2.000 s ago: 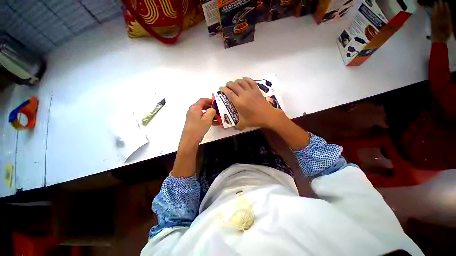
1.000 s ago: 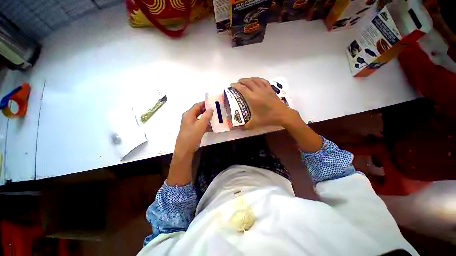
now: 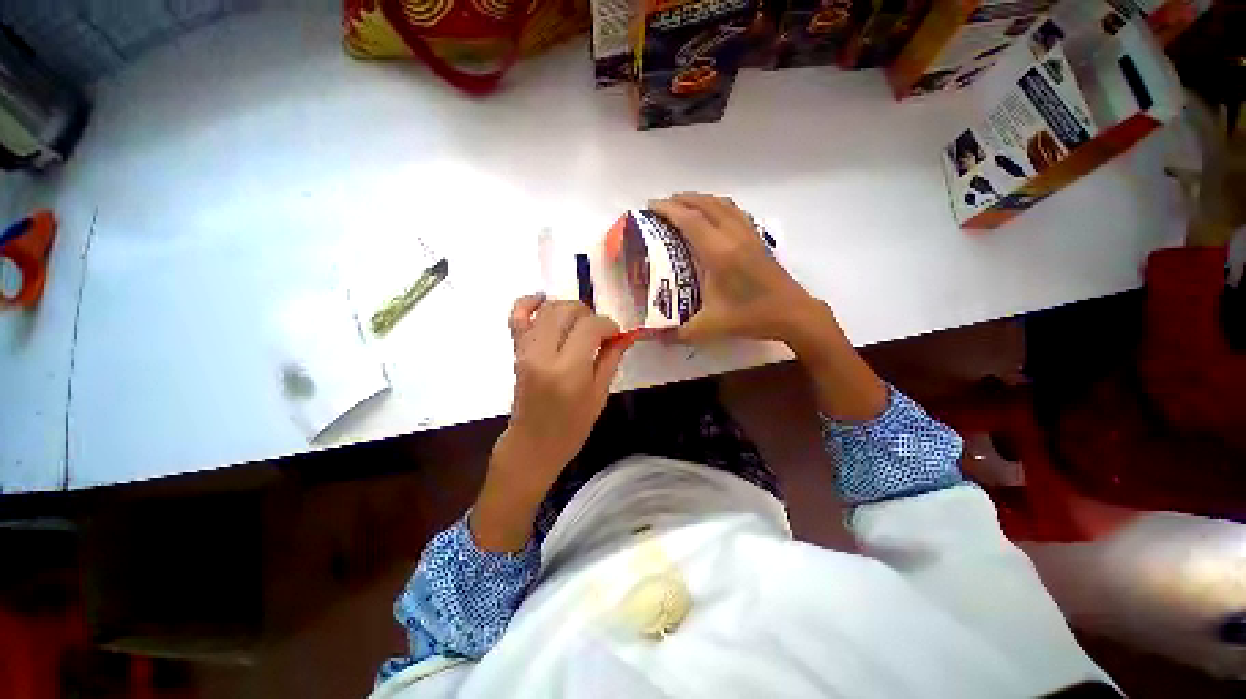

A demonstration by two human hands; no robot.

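A printed retail carton [image 3: 674,283] lies on the white table in front of me, its open end facing left. A white end flap with a dark slot stands out to the left of the opening, and the inside edge looks orange. My right hand [image 3: 738,273] is wrapped over the carton and holds it. My left hand [image 3: 560,358] is at the near corner of the open end, its fingers on an orange side flap. The carton's contents cannot be made out, and its right part is mostly hidden under my right hand.
A yellow-green knife [image 3: 409,296] and a white slip [image 3: 335,392] lie left. A tape dispenser [image 3: 23,260] is far left. Dark cartons [image 3: 686,62] and a red and gold bag [image 3: 472,30] stand at the back. An open carton [image 3: 1045,130] and a person's red sleeve [image 3: 1196,328] are right.
The carton end, shut two seconds ago, is open. My left hand has moved from the end flap to the near side flap. The person at right has drawn an arm back from the open carton.
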